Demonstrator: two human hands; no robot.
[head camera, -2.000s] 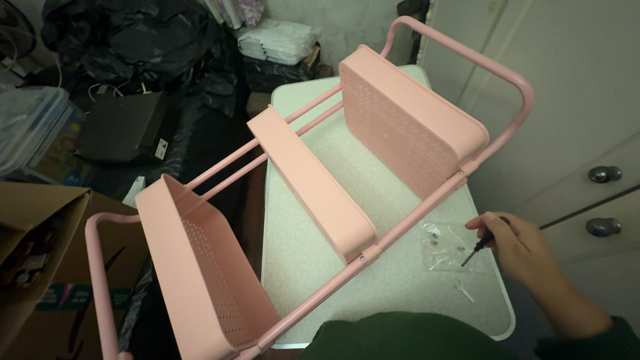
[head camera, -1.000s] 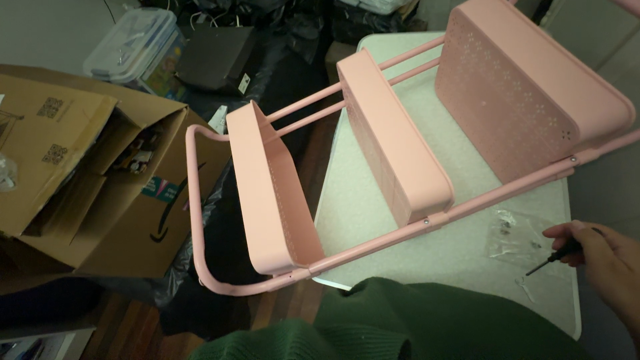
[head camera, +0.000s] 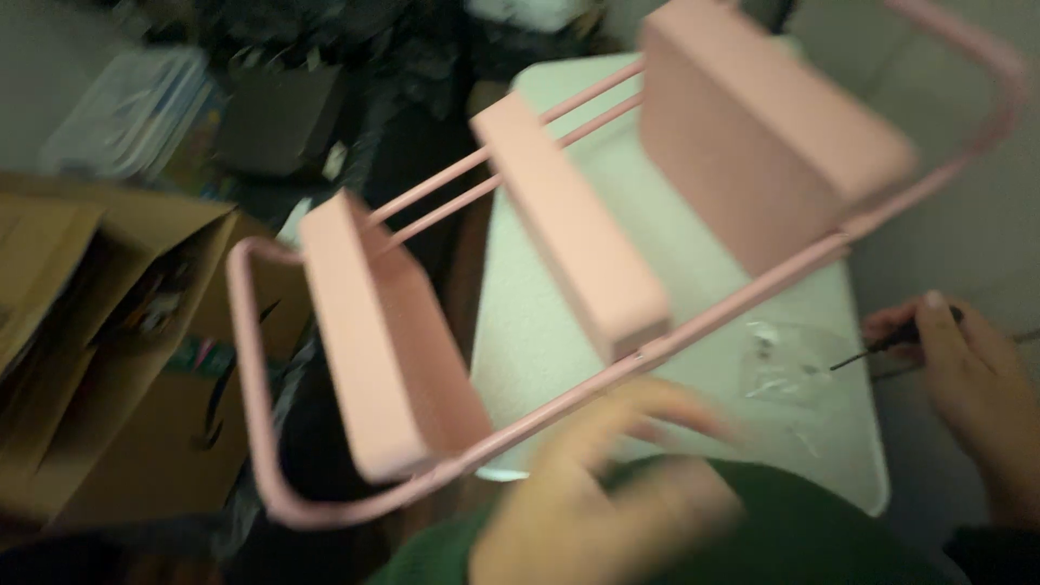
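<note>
A pink three-tier cart frame lies on its side across a white table, its trays joined by pink tubes. At the right, my right hand holds a thin dark screwdriver, its tip pointing left over the table edge. Beside that tip rests a clear plastic bag with small parts in it, and small loose pieces lie below the bag. Blurred, my left hand is near the lower frame tube with fingers spread; nothing shows in it, and whether it touches the tube is unclear.
An open cardboard box stands at the left. Behind it are a clear plastic storage bin and a dark box. Black plastic sheeting covers the area beyond, and a pale cabinet front rises at the right.
My left hand has come into view below the lower tube. My right hand still holds the screwdriver. The view has shifted between frames.
</note>
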